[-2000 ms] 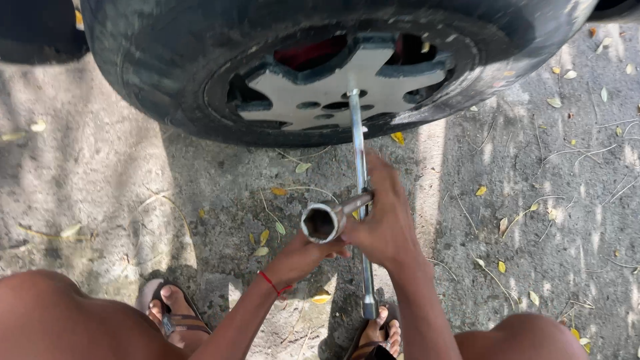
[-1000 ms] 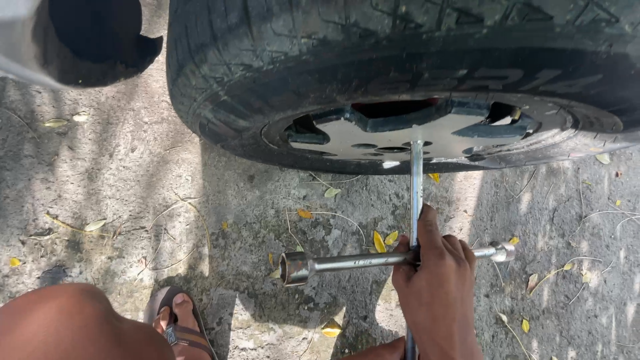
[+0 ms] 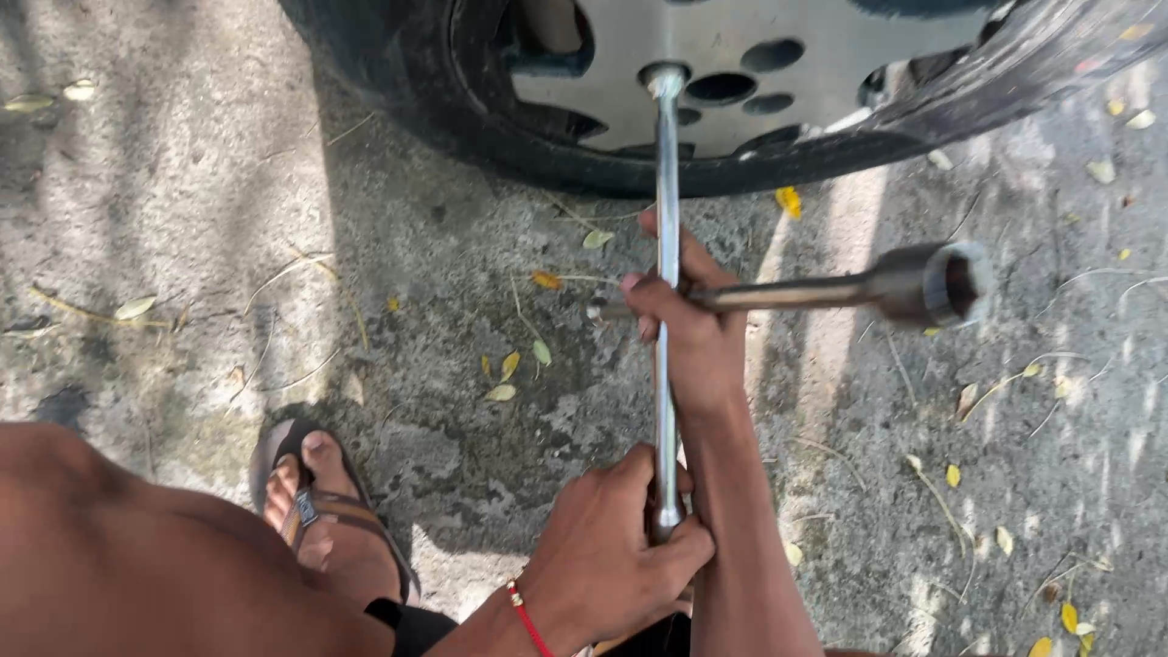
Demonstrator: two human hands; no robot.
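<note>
A chrome four-way lug wrench [image 3: 669, 365] has one arm's end in a lug hole of the alloy wheel [image 3: 620, 55]. My right hand [image 3: 703, 338] is closed around the wrench near its centre, where the bars cross. The cross arm's large socket [image 3: 940, 283] points right, and its other tip shows just left of my fingers. My left hand [image 3: 620, 547], with a red bracelet at the wrist, grips the near end of the wrench's long bar. Part of that end is hidden by the fingers.
The black tyre [image 3: 547, 155] spans the top of the view. Below it lies rough concrete ground [image 3: 456, 347] with dry leaves and twigs. My sandalled foot [image 3: 338, 511] is at the lower left, beside my bare knee [image 3: 119, 547].
My left hand, out of sight one second ago, is now on the wrench's near end. The wrench has turned, its large socket going from left to right. The view is closer to the wheel.
</note>
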